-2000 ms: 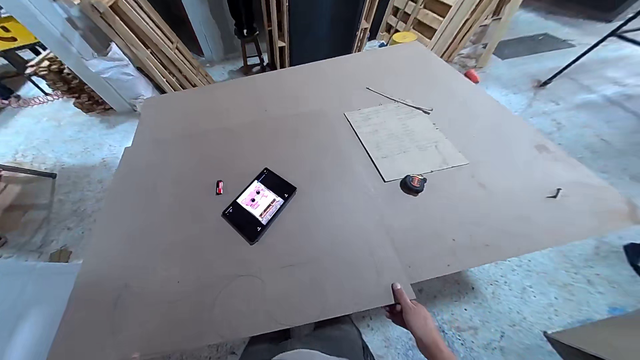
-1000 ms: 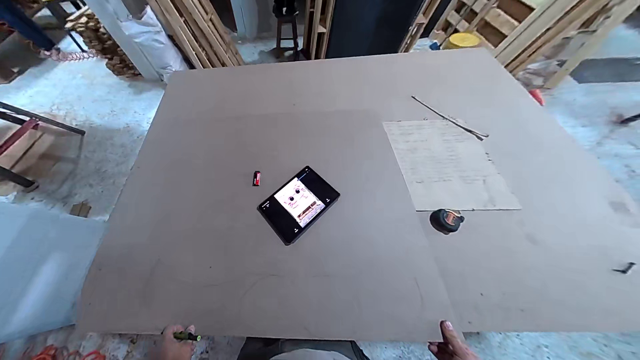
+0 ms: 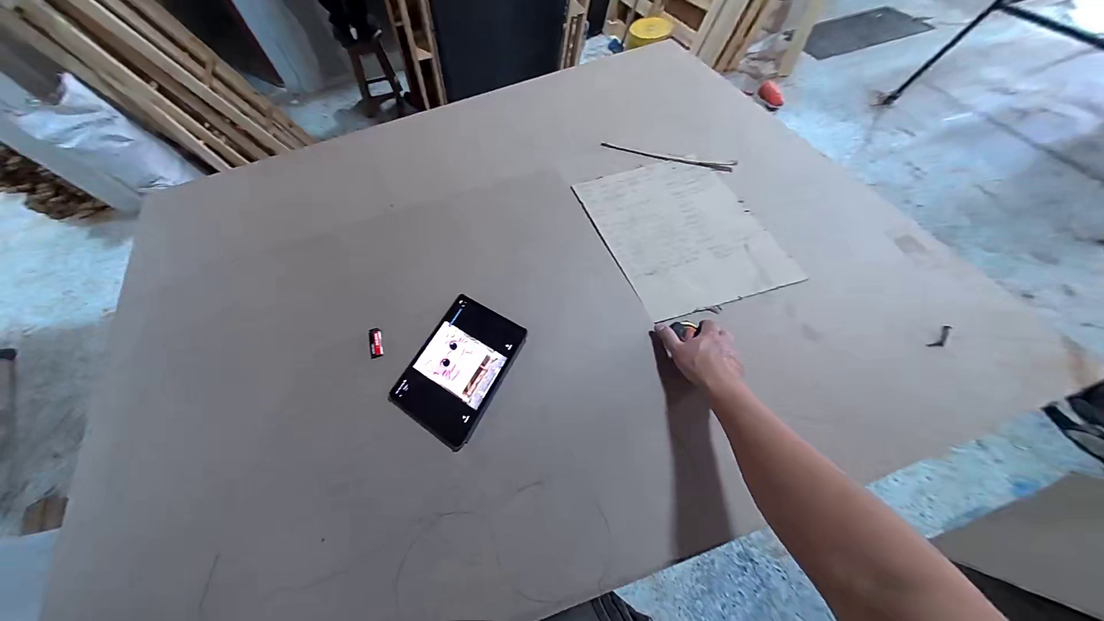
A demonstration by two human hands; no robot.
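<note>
My right hand (image 3: 703,352) reaches across the large brown board (image 3: 302,466), its fingers around a tape measure (image 3: 686,329), mostly hidden under them. Just beyond lies a thin pale sheet (image 3: 690,237) covered with handwriting. A thin dark rod or strip (image 3: 668,159) rests at the sheet's far edge. Left of the hand, a black tablet (image 3: 459,371) lies face up with its screen lit. A small red and black object (image 3: 376,343) sits left of the tablet. My left hand is out of view.
A small dark bent piece (image 3: 940,336) lies on the board at the right. Beyond the far edge are leaning timber strips (image 3: 164,78), a wooden stool (image 3: 373,73), a yellow container (image 3: 649,32) and a red object (image 3: 770,94) on the floor. A brown panel (image 3: 1026,543) stands at lower right.
My right hand has left the board's near edge and reached forward onto the tape measure. My left hand, seen at the near edge one second ago with a green and black object, is out of view.
</note>
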